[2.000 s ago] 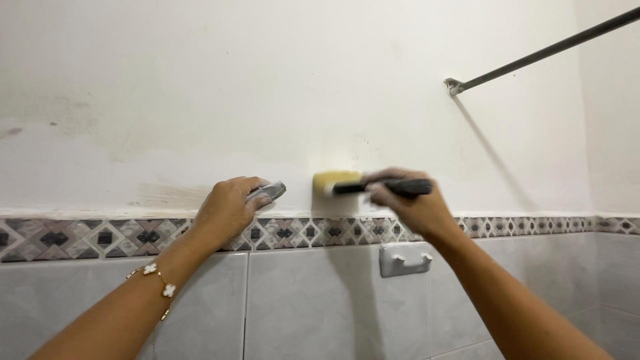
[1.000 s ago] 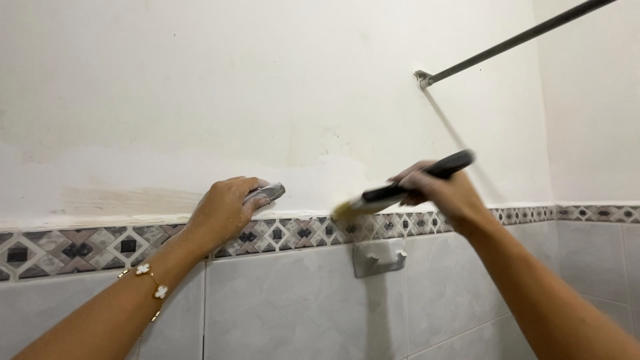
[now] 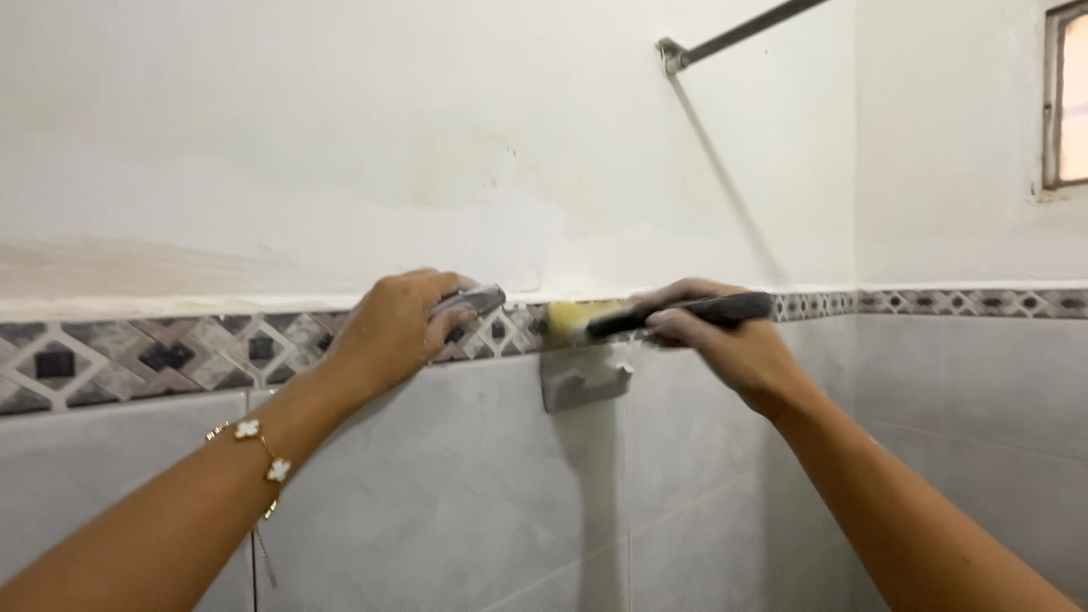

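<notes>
My left hand point(image 3: 399, 323) rests at the patterned border tiles point(image 3: 170, 353), its fingers closed around a small grey object point(image 3: 476, 299) whose kind I cannot tell. To the right, my right hand point(image 3: 718, 331) grips the black handle of a paintbrush point(image 3: 629, 318). The brush lies nearly level, its blurred yellowish bristles pointing left over the border tiles, just above a wall hook plate point(image 3: 586, 378). Above the border, the white wall point(image 3: 425, 238) shows a brighter white patch and a brownish patch at the left.
A dark metal rod point(image 3: 748, 34) juts from a bracket on the upper wall. Grey wall tiles point(image 3: 425, 493) cover the lower wall. The room corner is at the right, with a small framed window point(image 3: 1052, 102) on the side wall.
The brush in my right hand has come down from the white wall two seconds ago to the border tiles. My left hand keeps hold of the grey object. The view has shifted right.
</notes>
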